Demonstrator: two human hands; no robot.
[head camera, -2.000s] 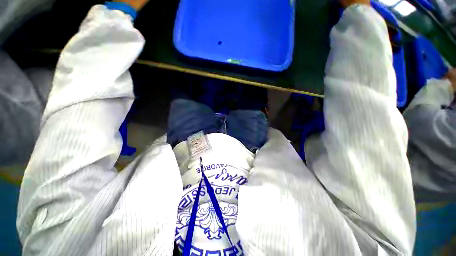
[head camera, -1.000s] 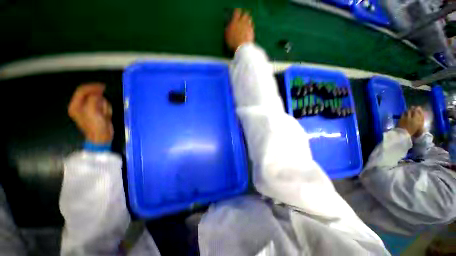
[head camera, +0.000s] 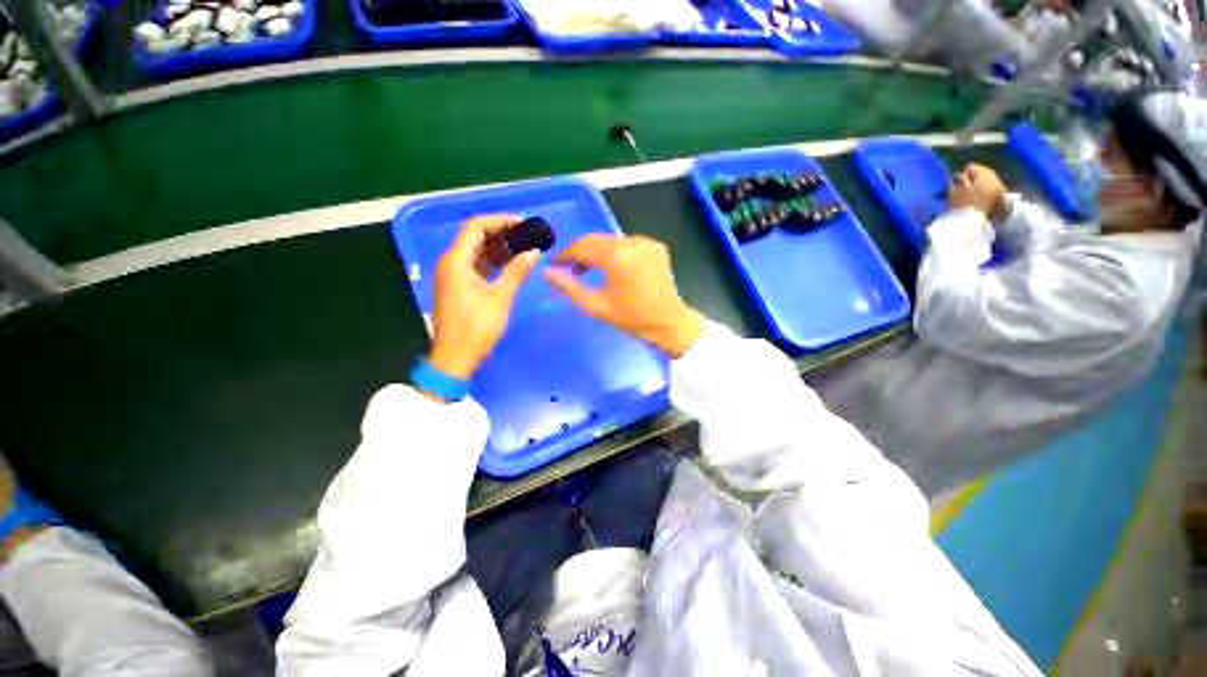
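Note:
My left hand (head camera: 473, 294) grips a black housing (head camera: 528, 236) between thumb and fingers over the far half of the blue work tray (head camera: 536, 444). My right hand (head camera: 625, 283) is just right of the housing, its thumb and index finger near each other; whether it pinches a thin wire is too blurred to tell. A blue wrist strap (head camera: 440, 380) is on my left wrist. Several tiny dark parts (head camera: 565, 426) lie near the tray's near edge.
A right-hand tray (head camera: 827, 282) holds rows of black units (head camera: 777, 212) with green strips. A dark unit (head camera: 622, 134) lies on the green conveyor (head camera: 344, 130). A person (head camera: 1046, 304) sits at right; another's sleeve (head camera: 93, 608) is lower left. Trays of white parts (head camera: 219, 27) stand beyond.
My right hand has come back from the conveyor to over the tray. My left hand has moved in from the tray's left side and now holds a black housing. The view has shifted.

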